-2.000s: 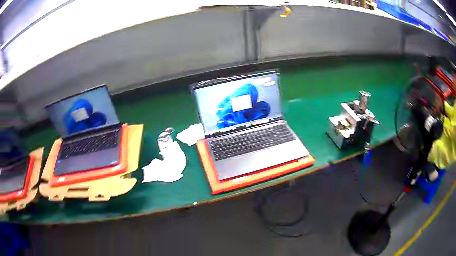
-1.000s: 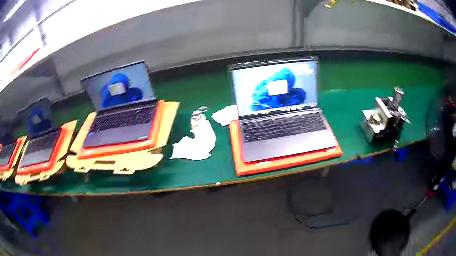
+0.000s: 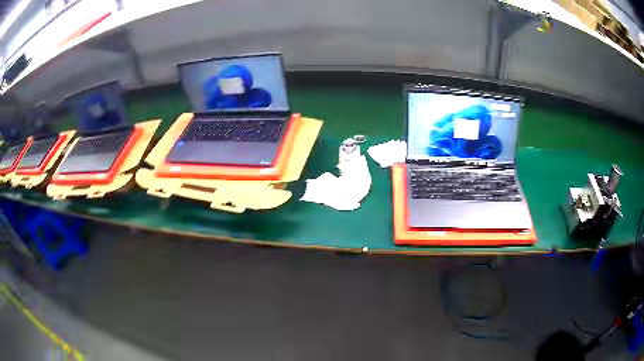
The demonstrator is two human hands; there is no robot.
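Observation:
Neither of my hands is in the picture. An open laptop (image 3: 462, 209) stands on a red-orange tray (image 3: 401, 218) right of centre, its screen showing a blue swirl with a small white box. A second open laptop (image 3: 224, 149) stands left of centre on a red tray (image 3: 288, 156) over a tan cardboard insert (image 3: 243, 196), with a similar screen. White cloths (image 3: 346, 185) lie crumpled between them, beside a small bottle (image 3: 350, 147) with a silvery top.
More open laptops (image 3: 92, 151) on trays line the green bench (image 3: 339, 234) to the left. A metal fixture (image 3: 594, 206) stands at the right. A blue stool (image 3: 55, 236) is under the left end. A coiled hose (image 3: 474, 300) and dark fan base (image 3: 560, 347) are below.
The view has swung left, so the laptops, cloths and fixture sit further right in the picture. More laptops show at the left, and most of the fan has left the view. No object has visibly moved.

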